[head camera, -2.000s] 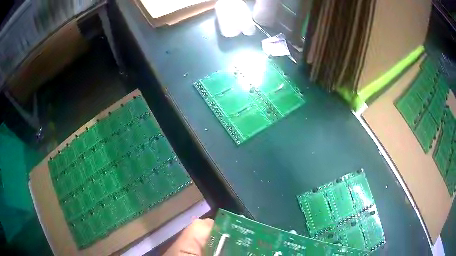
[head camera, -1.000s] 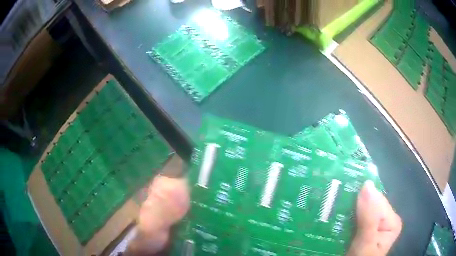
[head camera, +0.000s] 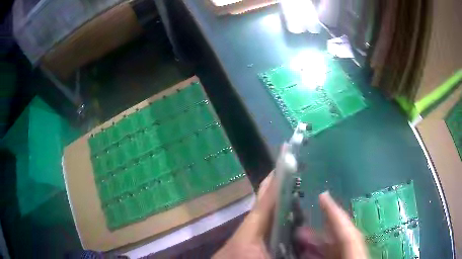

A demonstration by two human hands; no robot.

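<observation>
A green PCB panel [head camera: 284, 202] is held almost edge-on at the bottom centre, blurred, with small parts on its right side. My left hand [head camera: 249, 230] is shut on it from the left. My right hand [head camera: 342, 230] is blurred at the panel's right side, with one finger raised; whether it touches the panel is unclear. Rows of panels [head camera: 162, 154] lie on a tan cardboard sheet [head camera: 83, 202] at the left. One panel with strong glare [head camera: 299, 103] lies on the bench behind the held one. Another panel [head camera: 387, 212] lies at the lower right.
Upright cardboard sheets [head camera: 400, 45] stand at the back right, with a lime-green strip [head camera: 440, 93] at their foot. Beyond is a second tan sheet [head camera: 440, 146] with part of a panel. White bottles [head camera: 300, 17] and a paper scrap [head camera: 340, 47] are at the back. A translucent green bin [head camera: 43, 152] stands far left.
The held panel has turned from face-on to edge-on. My right hand has shifted from its right edge to a raised-finger pose beside it. The view has swung left, so the bench appears further right.
</observation>
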